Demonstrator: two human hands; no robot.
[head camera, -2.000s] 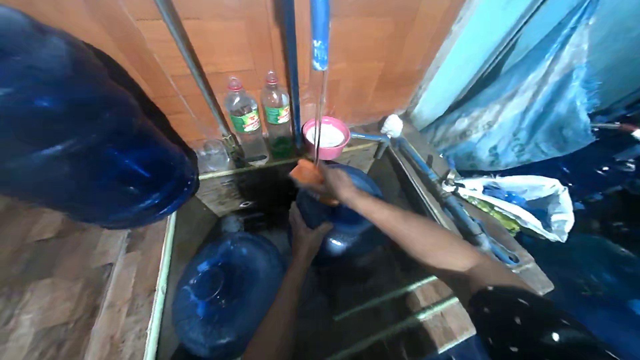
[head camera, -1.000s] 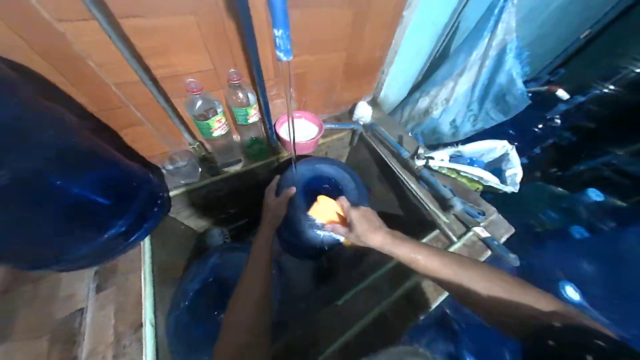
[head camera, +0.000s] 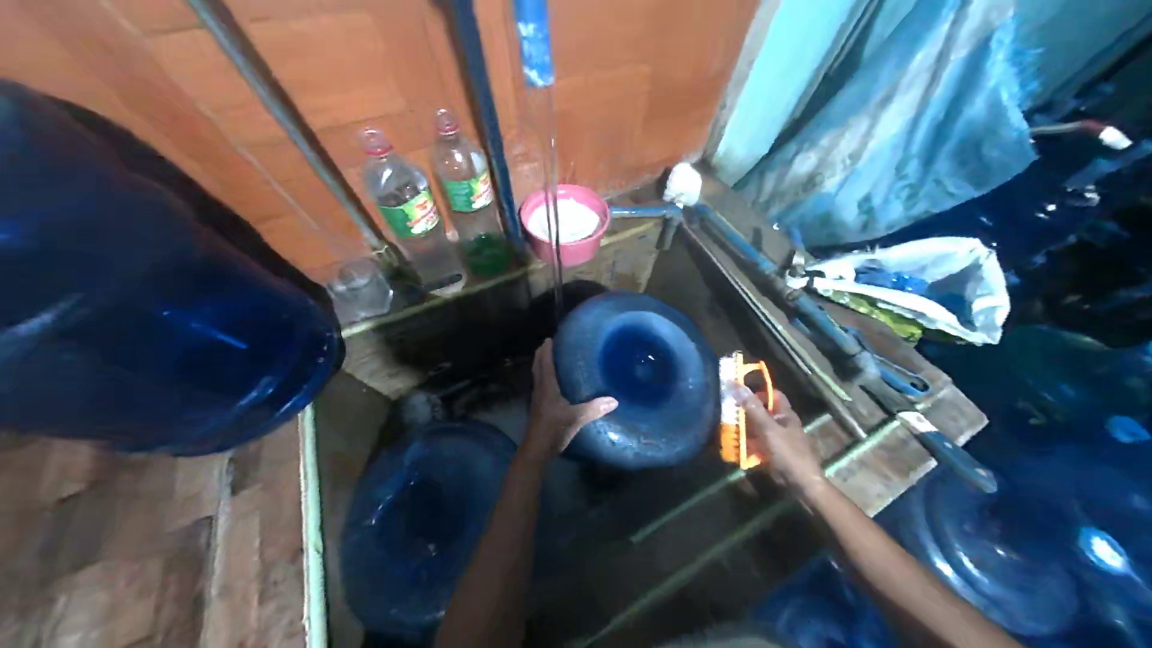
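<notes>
A blue plastic water jug (head camera: 585, 360) stands in the concrete basin with its round, recessed end facing me. My left hand (head camera: 562, 405) grips its left side, thumb on the face and fingers around the edge. Just off the jug's right side, my right hand (head camera: 778, 436) holds an orange scrubbing brush (head camera: 742, 409) by its handle, white and orange bristles turned toward the jug. From a blue pipe (head camera: 534, 45) above, a thin stream of water falls behind the jug. Another blue jug (head camera: 423, 531) sits lower left in the basin.
A large blue jug (head camera: 162, 297) looms at the left. Two plastic bottles (head camera: 409, 211) and a pink bowl of white powder (head camera: 571, 243) line the back ledge. Pipes (head camera: 810, 315) and an open white bag (head camera: 976, 288) lie right. More blue jugs (head camera: 981, 540) are at lower right.
My right hand has moved the orange brush from the jug's face out to its right side. Two seconds ago both hands were closer together at the jug, near the water stream.
</notes>
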